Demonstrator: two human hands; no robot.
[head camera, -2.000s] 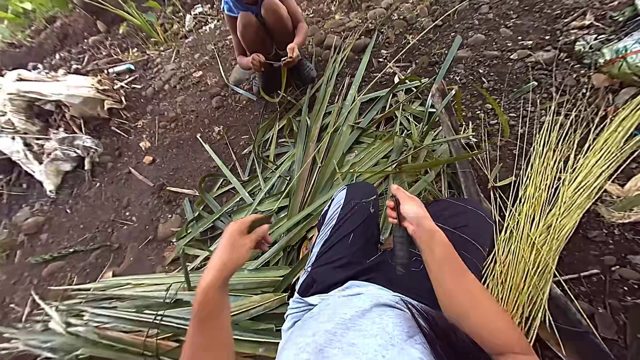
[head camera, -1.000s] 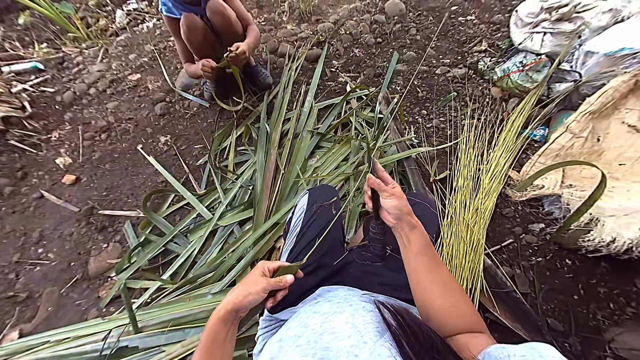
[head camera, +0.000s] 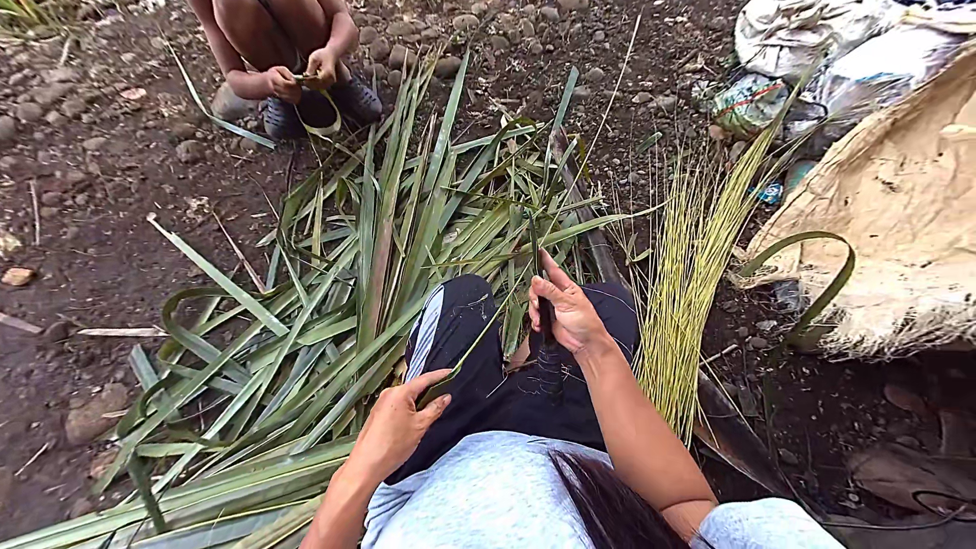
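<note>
My left hand (head camera: 404, 419) pinches a narrow green leaf strip (head camera: 479, 341) above my left thigh; the strip slants up toward the blade. My right hand (head camera: 566, 305) grips the dark handle of a knife (head camera: 545, 328) over my lap, its thin blade pointing away from me among the leaves. Long green leaf blades (head camera: 381, 259) lie in a loose pile before my knees and to my left. A bundle of thin yellow-green leaf midribs (head camera: 682, 305) lies to the right of my right knee.
Another person (head camera: 282, 61) squats at the top left, holding a leaf strip. A wooden pole (head camera: 732, 427) runs along my right side. Plastic sacks (head camera: 869, 61) and a frayed tan sack (head camera: 892, 206) lie at the right. Stones dot the dark soil.
My left hand, apart from the knife two seconds ago, has come nearer my lap with the strip. The view has shifted to the right, bringing the tan sack into view.
</note>
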